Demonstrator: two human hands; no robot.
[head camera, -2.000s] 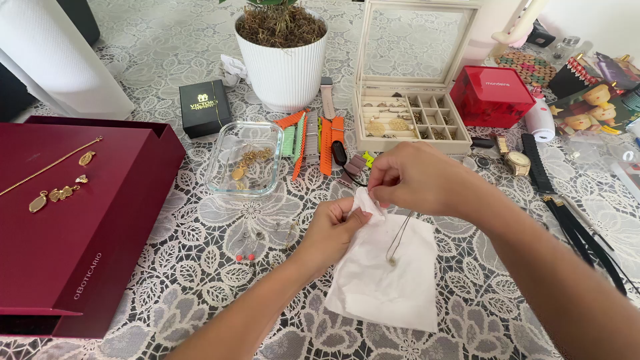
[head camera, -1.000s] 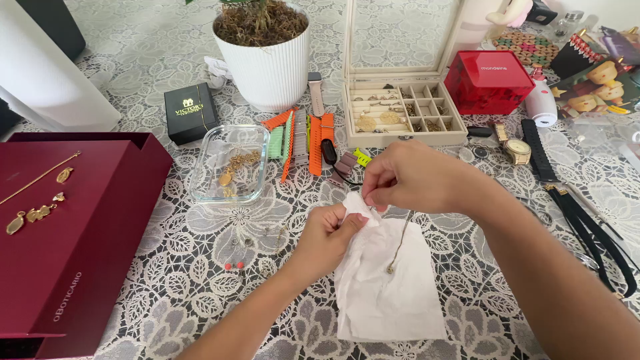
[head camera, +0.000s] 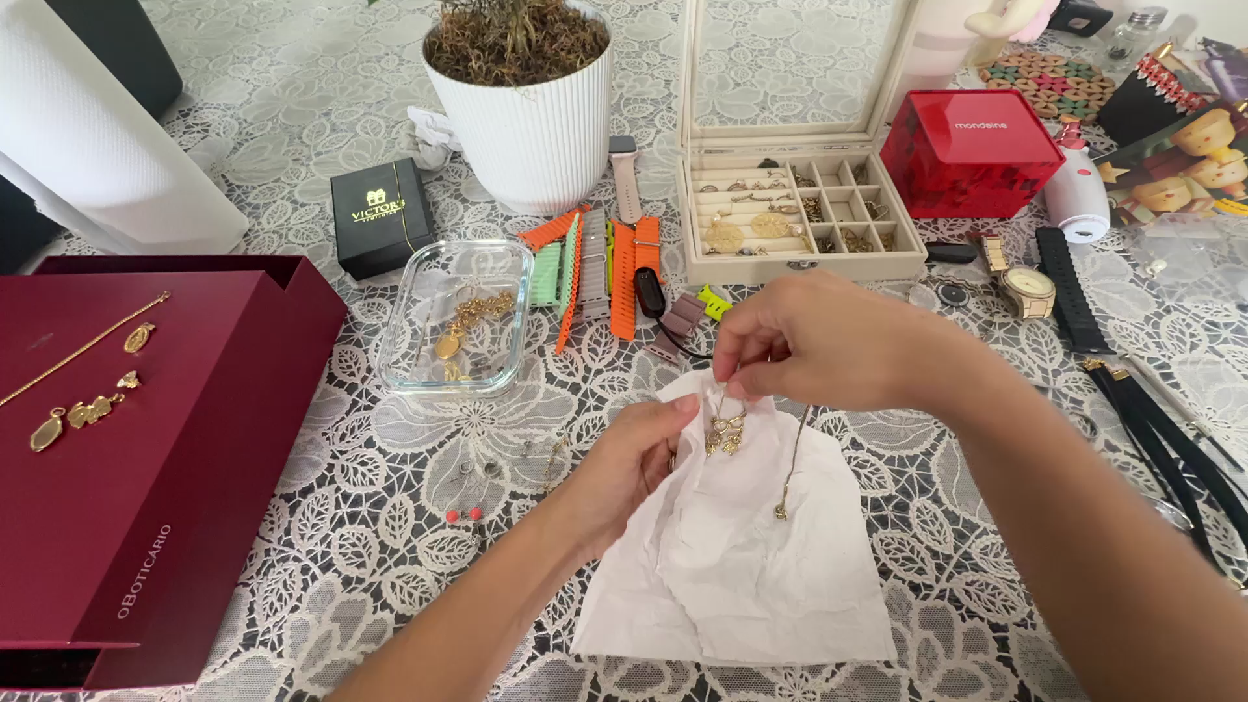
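My right hand (head camera: 809, 341) pinches a fine chain between thumb and fingertips, above a white cloth (head camera: 770, 575) on the lace tablecloth. A gold-coloured pendant (head camera: 723, 434) with several small parts hangs below those fingertips against the cloth. Another thin chain (head camera: 795, 463) dangles under the right hand, its small end piece lying over the cloth. My left hand (head camera: 639, 463) grips the cloth's upper left edge; its fingers are partly hidden by the fabric. Left of it, small earrings (head camera: 466, 514) with coral-coloured beads lie on the tablecloth.
A glass dish (head camera: 456, 317) holds gold-coloured jewellery. At left stands a dark red box (head camera: 146, 468) with gold pieces on top. Behind my hands are watch straps (head camera: 622, 283), a potted plant (head camera: 522, 107) and an open jewellery box (head camera: 804, 263). A gold-coloured watch (head camera: 1027, 288) and black straps lie right.
The gold-coloured pendant now shows below my right fingertips, against the cloth; neither earlier frame plainly shows it. Both hands have stayed close together at the cloth's top.
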